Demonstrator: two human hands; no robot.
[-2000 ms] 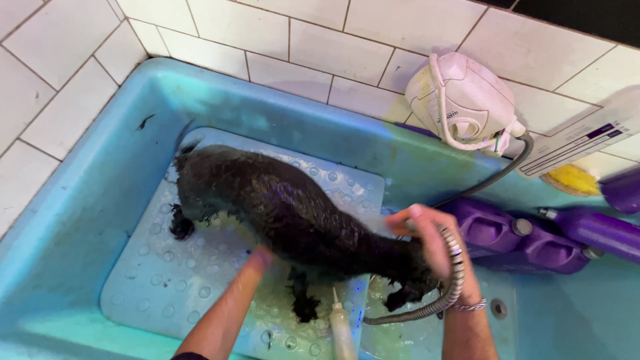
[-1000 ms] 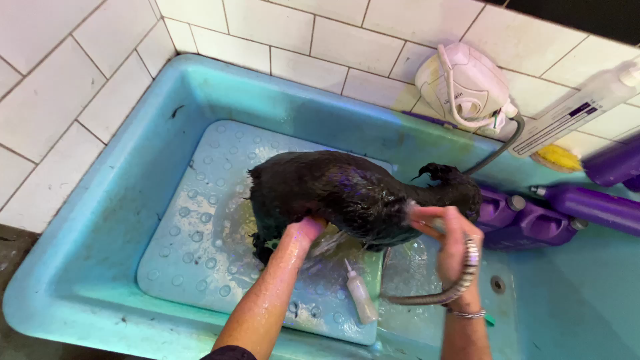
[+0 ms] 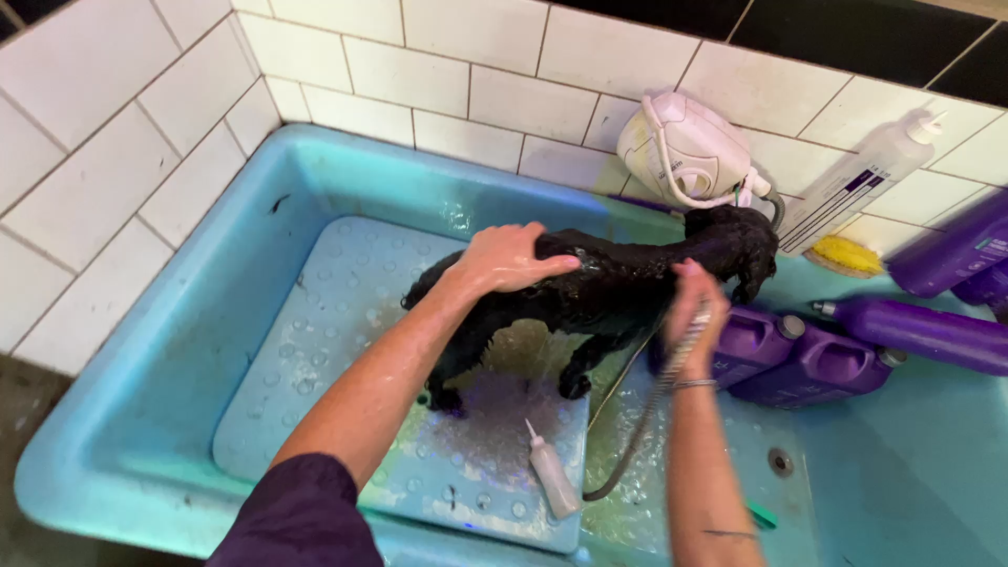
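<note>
A wet black dog (image 3: 606, 276) stands on the raised, bumpy part of a blue tub (image 3: 142, 441), its head toward the wall at the right. My left hand (image 3: 512, 258) lies spread on its back, near the hindquarters. By its shoulder, my right hand (image 3: 697, 311), blurred, grips the end of a metal shower hose (image 3: 638, 437); the spray head itself is hidden. A small nozzle bottle (image 3: 554, 476) lies on the platform below the dog.
Purple jugs (image 3: 819, 366) and a purple bottle (image 3: 929, 331) lie at the tub's right. Along the back wall are a white appliance with a hose (image 3: 685, 150), a tall clear bottle (image 3: 862, 189) and a yellow sponge (image 3: 846, 256). A drain (image 3: 780, 462) and a green object (image 3: 761, 515) are lower right.
My left hand has moved from beneath the dog's body to the top of its back. The dog's head has moved toward the back wall. My right hand still holds the hose.
</note>
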